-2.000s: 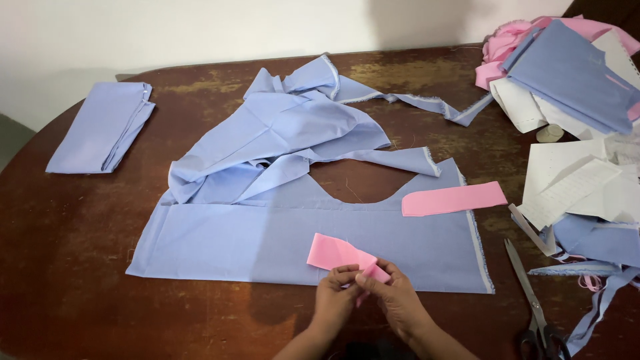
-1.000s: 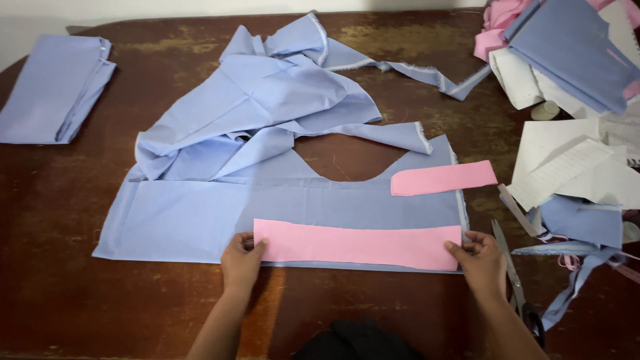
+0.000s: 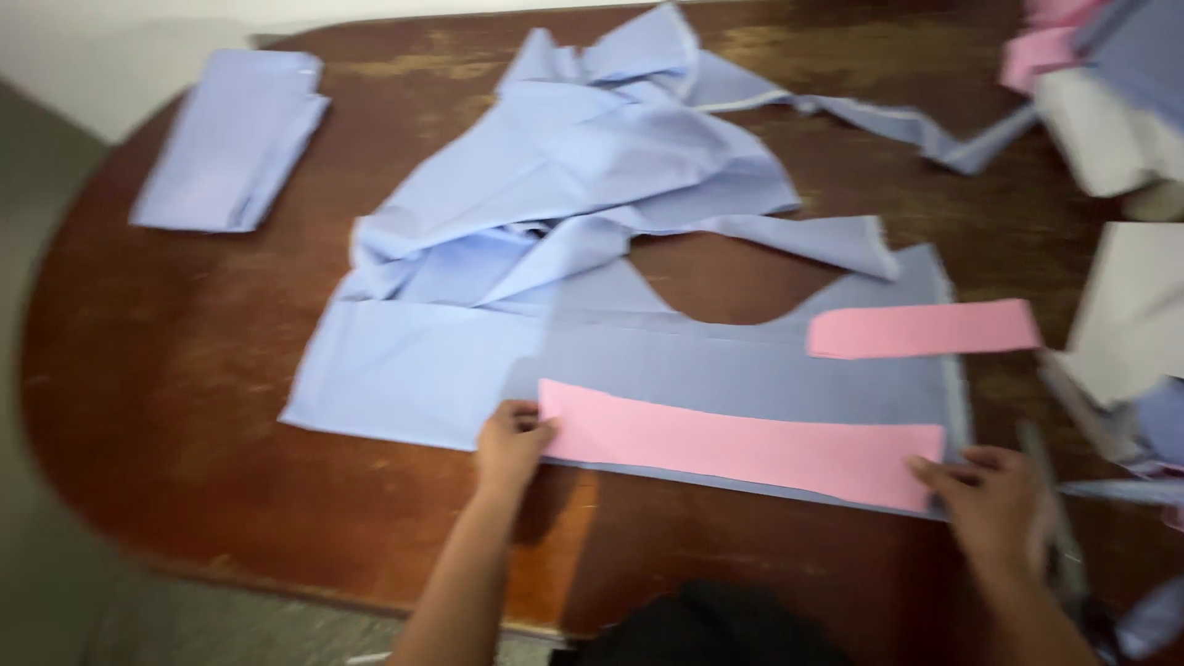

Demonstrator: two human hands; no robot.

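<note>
A long pink fabric strip (image 3: pixel 740 442) lies spread along the lower edge of a blue cloth piece (image 3: pixel 416 370). Thumb and fingers of my left hand (image 3: pixel 513 444) pinch its left end. At the other end my right hand (image 3: pixel 990 499) has its thumb on the strip's corner, with the fingers curled at the cloth's edge. Above, a shorter pink strip (image 3: pixel 925 329) with one shaped end lies across the right edge of the blue cloth. Crumpled blue fabric (image 3: pixel 592 157) is heaped behind the flat part, beside a curved cut-out.
A folded blue cloth (image 3: pixel 227 139) lies at the back left of the wooden table (image 3: pixel 185 388). Blue, pink and white scraps (image 3: pixel 1128 305) are piled along the right side. Blurred scissors (image 3: pixel 1054 509) lie beside my right hand. A thin blue strip (image 3: pixel 888 116) trails toward the pile.
Two seconds ago the longer pink piece was gathered small between both hands; it was spread flat one second ago and remains so. The view has shifted and tilted.
</note>
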